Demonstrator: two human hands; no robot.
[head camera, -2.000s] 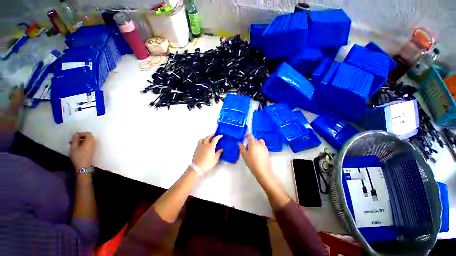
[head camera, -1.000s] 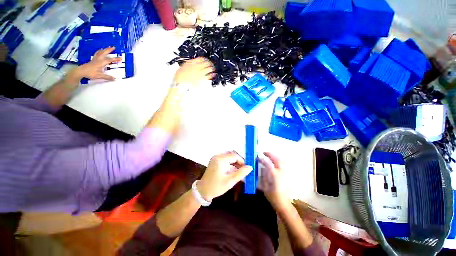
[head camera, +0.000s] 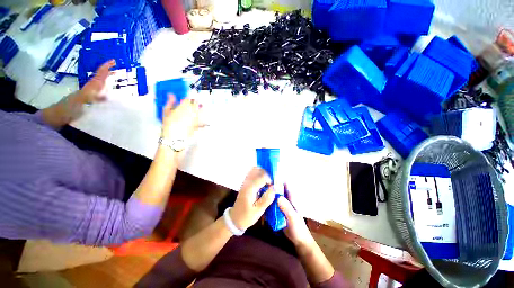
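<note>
A narrow blue tray or pack is held tilted at the front edge of the white table, above my lap. My left hand grips it from the left, fingers bent around its middle. My right hand holds its lower right side, partly hidden behind it. Whether anything lies inside it cannot be told. Several blue trays lie overlapping on the table to the right. The black cable pile is at the table's centre back.
The neighbour's hand at left holds a blue tray. Printed packs stand far left. Blue tray stacks are at right back. A phone lies beside a grey basket with printed packs. A red stool is below.
The blue piece in my hands has turned from edge-on to tilted. The neighbour's hand has moved back from the cable pile, and the separate blue tray in front of the pile is now in that hand.
</note>
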